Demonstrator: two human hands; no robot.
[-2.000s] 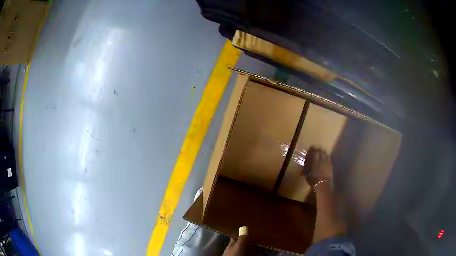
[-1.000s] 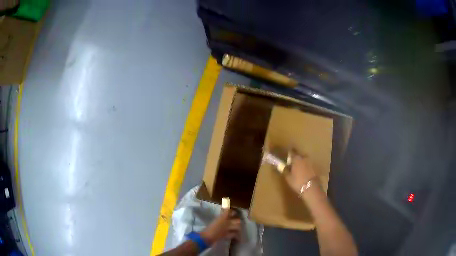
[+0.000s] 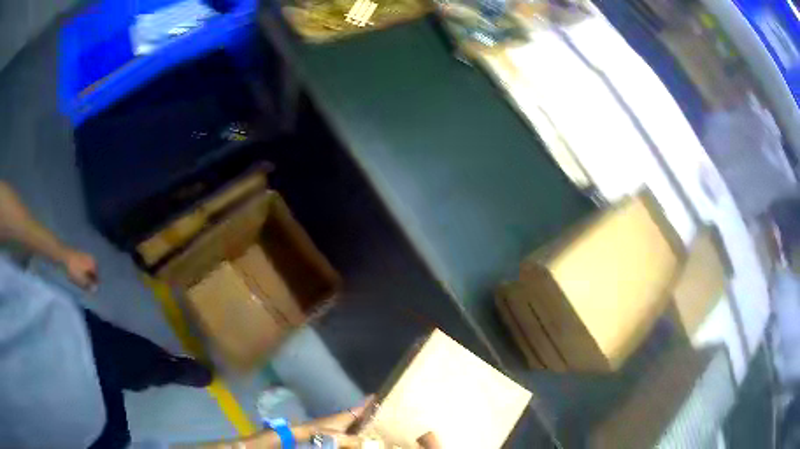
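Observation:
A tan cardboard box [image 3: 460, 390] is at the bottom centre, tilted and blurred. My left hand [image 3: 355, 427], with a blue wristband, is at its left edge, with fingers against the box. A small fingertip-like shape shows at the box's lower edge; whether it is my right hand cannot be told, and the rest is cut off or hidden. The open carton [image 3: 237, 338] stands on the floor at left, with a flat cardboard piece inside it.
The green conveyor belt [image 3: 439, 145] runs diagonally, with stacked cardboard boxes [image 3: 605, 289] at its near end. A blue bin [image 3: 158, 53] stands at upper left. Another person's sleeve, arm and dark-trousered leg are at left. Blurred people show at far right.
The view has swung from the floor carton up to the belt. A tan box is now out of the carton, at my left hand. Another person has come into view.

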